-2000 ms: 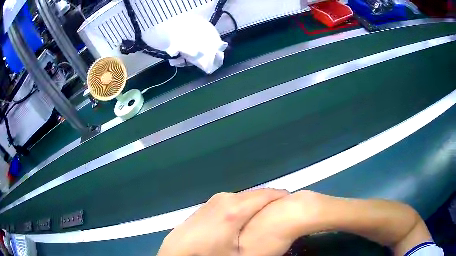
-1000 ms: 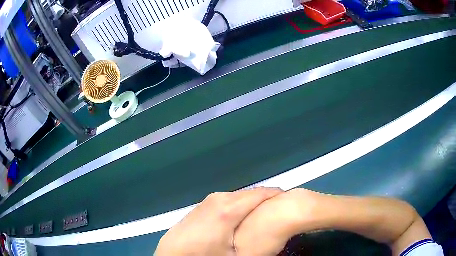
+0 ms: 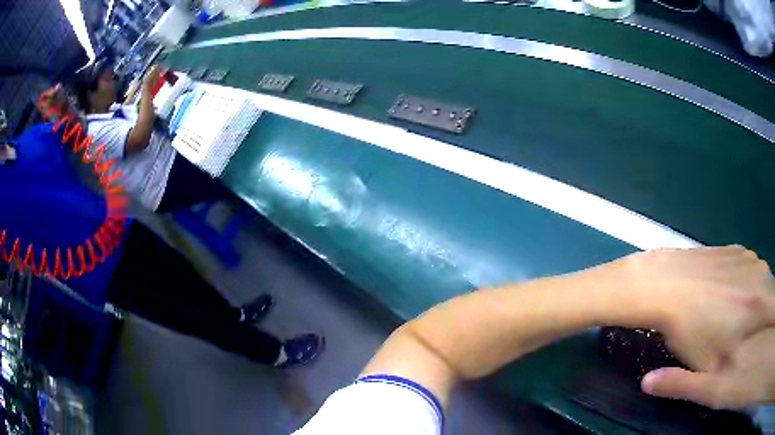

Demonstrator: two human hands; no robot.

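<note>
My left hand (image 3: 714,319) is at the right edge, its forearm rising from the bottom middle. Its thumb points left over a dark tray (image 3: 633,350) with tiny shiny bits in it. The other fingertips are hidden or cut off. More skin at the right edge may be my right hand, but I cannot tell its shape. Flat grey bars lie in a row on the green belt; the nearest bar (image 3: 432,113) shows a row of small round stations, and another bar (image 3: 336,91) lies behind it.
A white edge strip (image 3: 510,176) runs between belt and glossy green bench (image 3: 365,208). A person (image 3: 153,144) in a white top is at the far left, beside a white perforated box (image 3: 217,127). A red coiled hose (image 3: 110,187) hangs over something blue at left.
The view has swung left along the line. The bars now appear larger and higher, and the person and red hose have come into view. The round fan grille and red bin have left it.
</note>
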